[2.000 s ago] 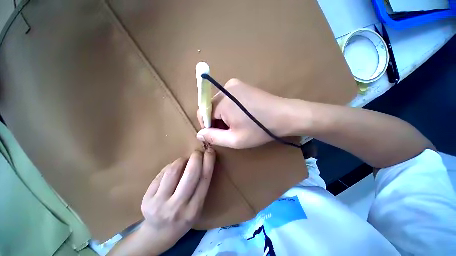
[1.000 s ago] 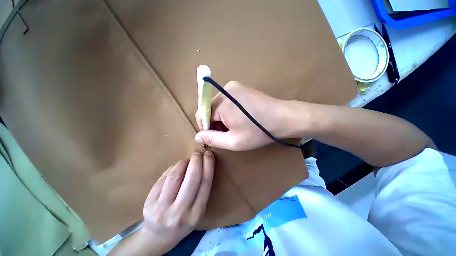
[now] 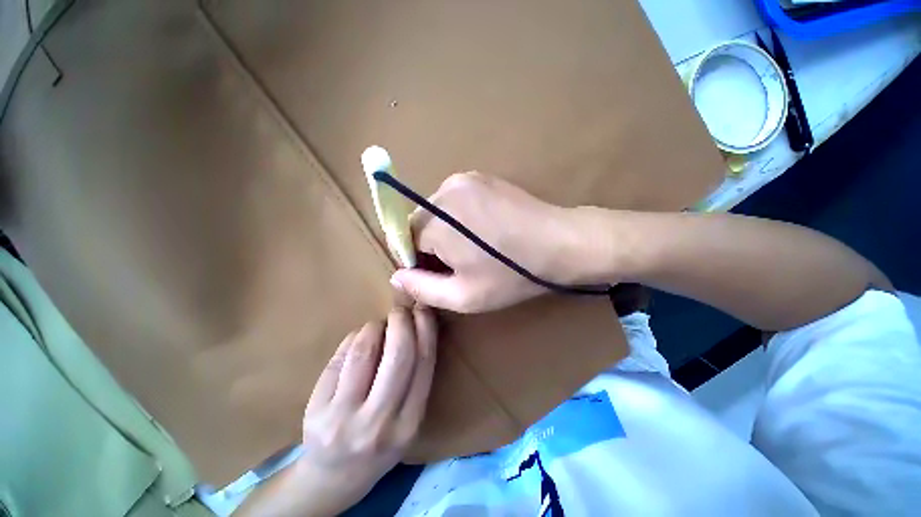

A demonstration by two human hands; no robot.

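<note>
A large tan-brown panel (image 3: pixel 545 101) fills most of the view, with a seam (image 3: pixel 293 131) running diagonally across it. My right hand (image 3: pixel 485 242) holds a cream-yellow tool (image 3: pixel 391 207) with a black cord at its rear end. The tool leans up and to the left, and its tip is hidden by my fingers at the seam. My left hand (image 3: pixel 374 389) has its fingertips together on the panel at the seam, touching or almost touching my right fingertips. Whether the left fingertips pinch the panel or a small part is too small to tell.
A tape roll (image 3: pixel 738 98) and a slim black object (image 3: pixel 788 96) lie at the upper right. A blue tray (image 3: pixel 858 20) is at the top right corner. Olive-green pieces (image 3: pixel 71 404) lie at the left. A tiny bit (image 3: pixel 394 103) lies on the panel.
The tool's rear end has tilted to the left, and the right fingertips have shifted slightly. The left hand stays at the seam. The view has shifted slightly.
</note>
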